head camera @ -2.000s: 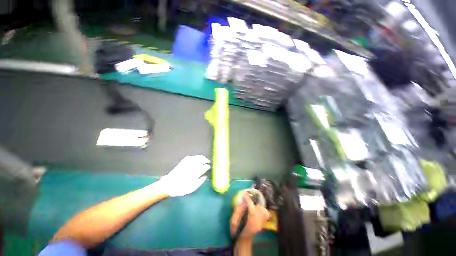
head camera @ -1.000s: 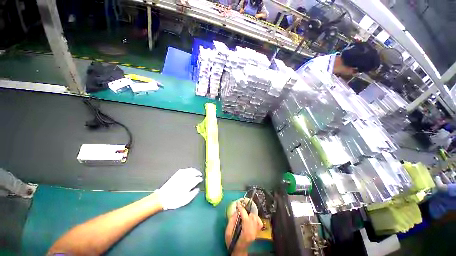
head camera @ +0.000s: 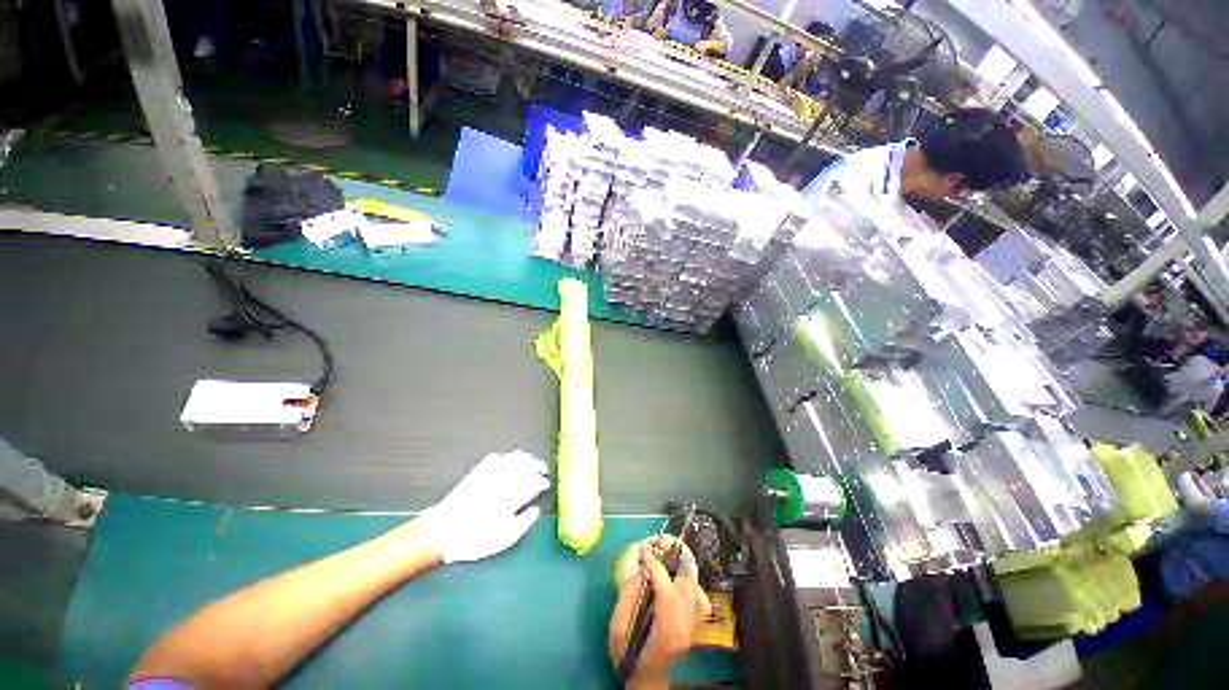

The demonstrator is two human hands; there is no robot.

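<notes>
My left hand [head camera: 488, 508], in a white glove, rests at the near edge of the belt, just left of the yellow-green wrapped bar [head camera: 577, 418]. It holds nothing, and its fingers are partly spread. My bare right hand [head camera: 656, 607] holds the black soldering iron [head camera: 639, 623] like a pen, over the round cleaning pot, which is mostly hidden by the hand. A white power supply unit [head camera: 249, 406] lies on the dark belt at the left, with its black power cord [head camera: 276, 321] bundled behind it.
The dark conveyor belt [head camera: 445, 364] runs behind the green mat [head camera: 364, 620]. A green solder spool [head camera: 805, 497] and feeder [head camera: 836, 634] stand right. Stacked housings [head camera: 687, 243] and clear trays [head camera: 917, 391] stand beyond. A person [head camera: 970, 155] bends behind them. A metal post [head camera: 169, 128] rises left.
The power supply unit and cord have shifted left relative to the bar. Both hands stay in nearly the same place. The view shifted earlier and is now sharper.
</notes>
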